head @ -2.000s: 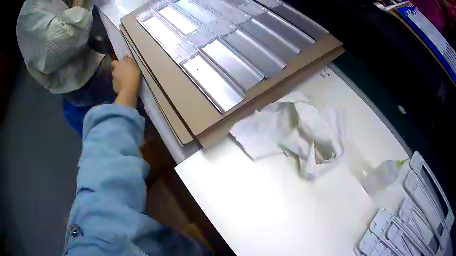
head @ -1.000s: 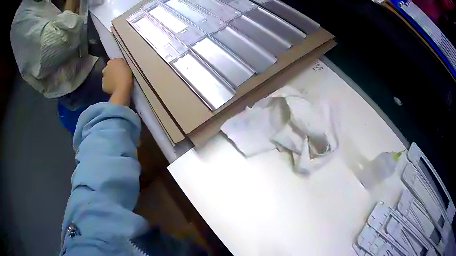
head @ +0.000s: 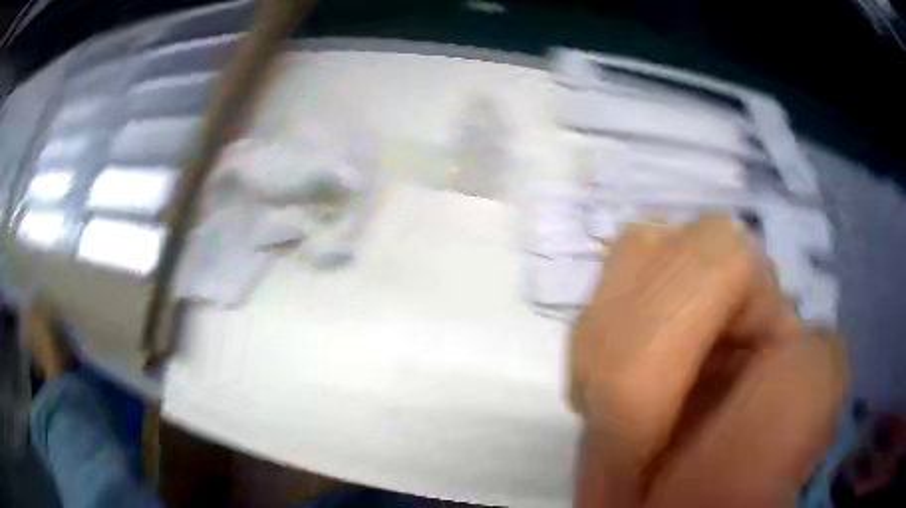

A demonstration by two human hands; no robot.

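Observation:
The view is strongly blurred. My right hand (head: pixel 685 337) is large at the right, over the near part of the pile of white insert frames (head: pixel 656 119). Its fingers look curled, and whether they hold an insert cannot be told. My left hand (head: pixel 45 337) is small and blurred at the far left, by the near edge of the cardboard sheets (head: pixel 84 298). Its grip cannot be told. Silver metal panels (head: pixel 124 189) lie in rows on the cardboard.
The white work board (head: pixel 397 367) lies in front of me. A crumpled white cloth (head: pixel 224 253) is on its left part. A blurred translucent bottle (head: pixel 482 139) lies near the far edge. A dark green-black strip (head: pixel 417 20) runs beyond the board.
The view has swung right. My right hand has come into view over the insert pile. My left hand, the cardboard and the panels now show at the far left.

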